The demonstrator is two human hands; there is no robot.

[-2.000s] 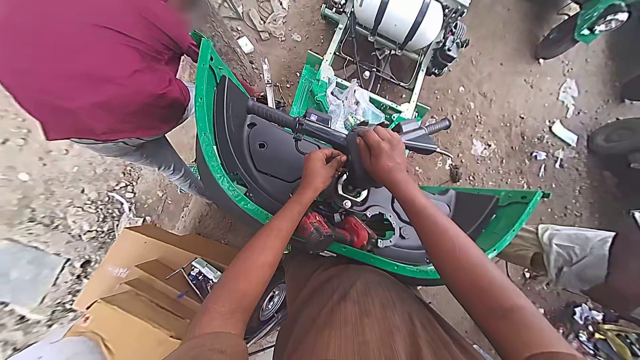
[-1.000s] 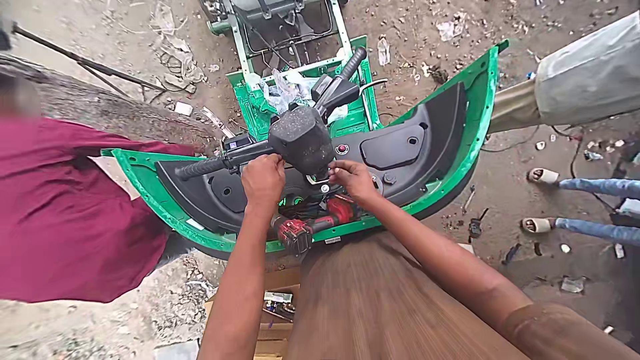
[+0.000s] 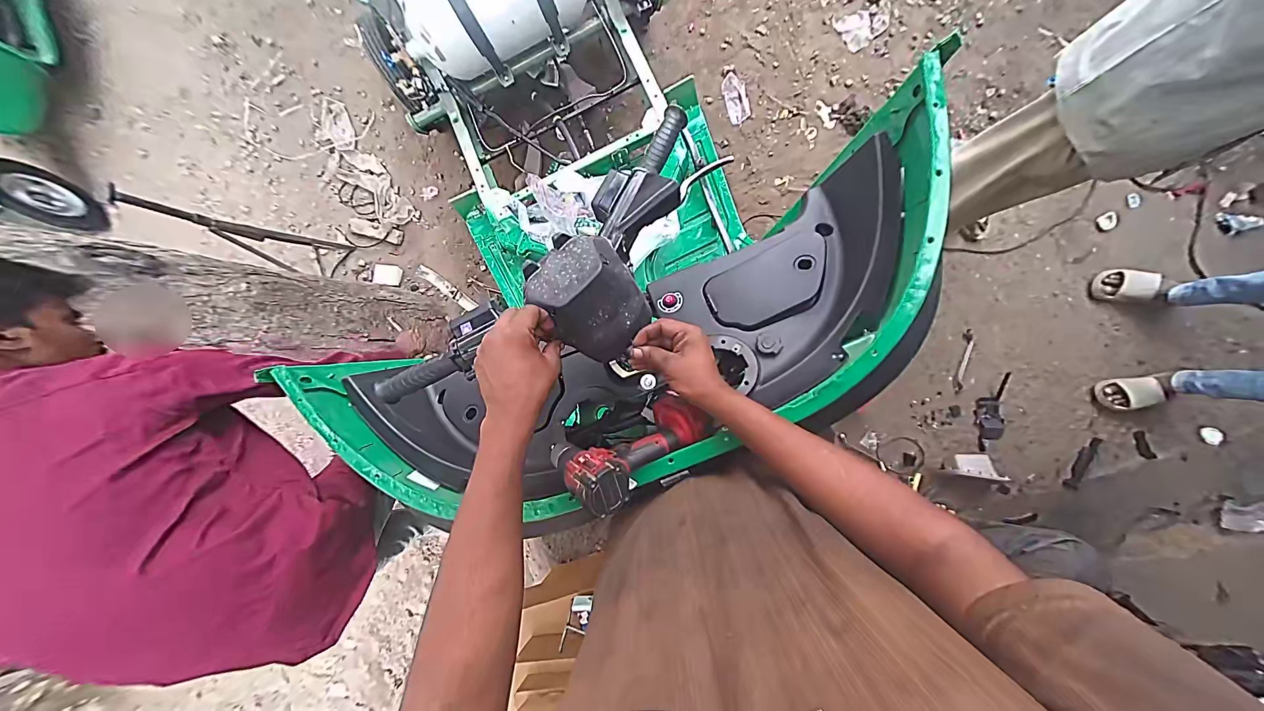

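A black plastic handlebar cover (image 3: pixel 592 296) sits at the centre of the handlebar, above a black dashboard panel (image 3: pixel 765 286) in a green vehicle body shell (image 3: pixel 933 188). My left hand (image 3: pixel 515 360) pinches the cover's near left edge. At its lower right corner, the fingertips of my right hand (image 3: pixel 676 360) are closed together; whether they grip the edge or a small part cannot be told. A black handlebar grip (image 3: pixel 417 379) points left and another one (image 3: pixel 664 138) points up and away. A red and black cordless power tool (image 3: pixel 597 479) lies on the shell's near edge below my hands.
Beyond the shell is a green vehicle frame (image 3: pixel 706 202) with a white tank (image 3: pixel 494 30). A person in a maroon shirt (image 3: pixel 188 513) is close on the left. Two more people's legs show at right. A cardboard box (image 3: pixel 558 632) stands below; a tree trunk (image 3: pixel 286 301) lies at left.
My right hand has gone from the top of the handlebar cover to its near lower corner, and my left hand to its left edge. The handlebar has turned relative to the shell. The view has swung round.
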